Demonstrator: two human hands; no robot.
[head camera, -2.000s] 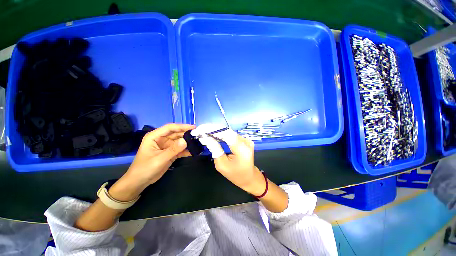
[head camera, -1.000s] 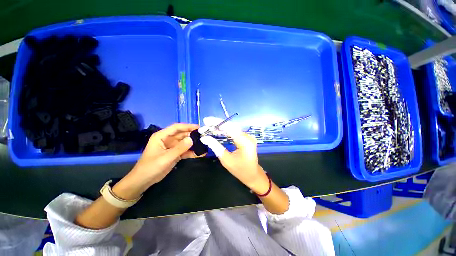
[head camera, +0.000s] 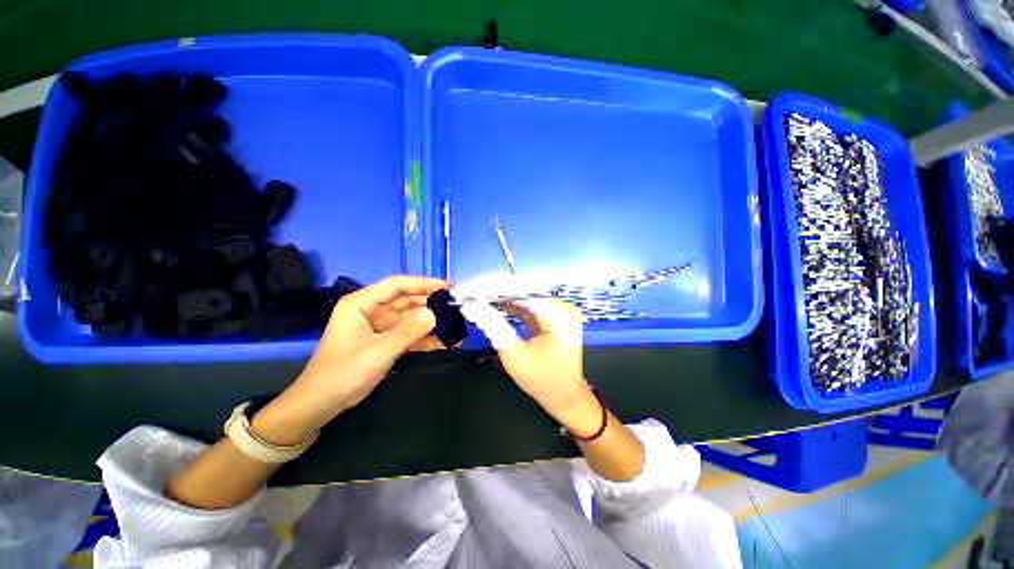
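My left hand (head camera: 367, 345), bare, holds a small black plastic housing (head camera: 447, 319) between thumb and fingers over the front rim of the trays. My right hand (head camera: 539, 345), with white coverings on the fingers, touches the housing's right side and holds a thin metal rod (head camera: 500, 298). The rod points right from the housing; whether its end is seated is hidden by the fingers. Loose silver rods (head camera: 589, 302) lie in the middle blue tray (head camera: 589, 133), some partly behind my right hand.
The left blue tray (head camera: 322, 122) holds a heap of black housings (head camera: 156, 222). A narrower right tray (head camera: 778, 267) is packed with rods (head camera: 834, 245). A green belt (head camera: 667, 39) runs behind the trays. Another tray and a grey sleeve (head camera: 978, 433) show at the right edge.
The rod at the housing has swung from pointing up and right to nearly level. A small dark item on the green belt has moved right. The hands remain together at the housing.
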